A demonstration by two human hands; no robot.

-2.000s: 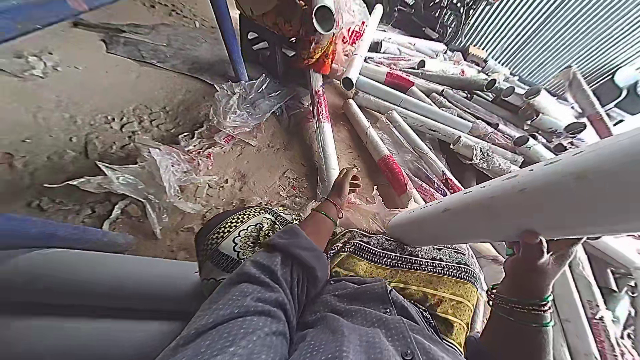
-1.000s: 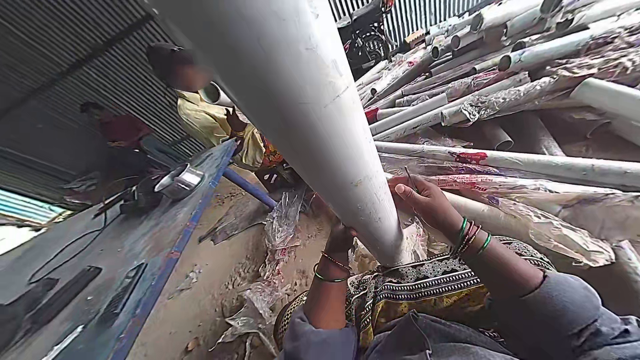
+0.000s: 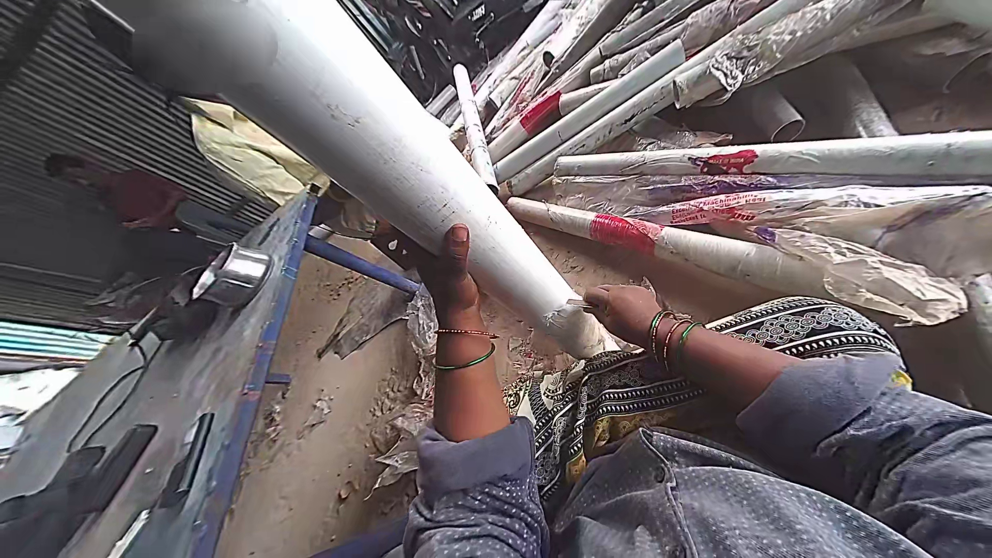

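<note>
A thick white plastic pipe (image 3: 434,178) slants from the upper left down to my lap, where its lower end rests near the patterned cloth (image 3: 806,333). Around the pipe's left side my left hand (image 3: 453,275) is wrapped, thumb up along its surface. My right hand (image 3: 624,310) is closed on a small thin tool, seemingly a blade, whose tip touches the pipe near its lower end. Only a short part of this tool shows; the fingers hide the rest. Whitish film or loosened material clings to the pipe just below the tip.
At left stands a blue-edged metal table (image 3: 252,387) with a shiny metal container (image 3: 232,273) and dark bars on it. White pipes (image 3: 775,159), some in plastic wrap with red marks, lie piled at right. A person (image 3: 143,190) is in the left background, and another's yellow garment (image 3: 248,151) shows behind the pipe.
The pipe has gone from lying sideways at my right to slanting up before me. My left hand has moved onto its side, and my right hand has come down near its lower end.
</note>
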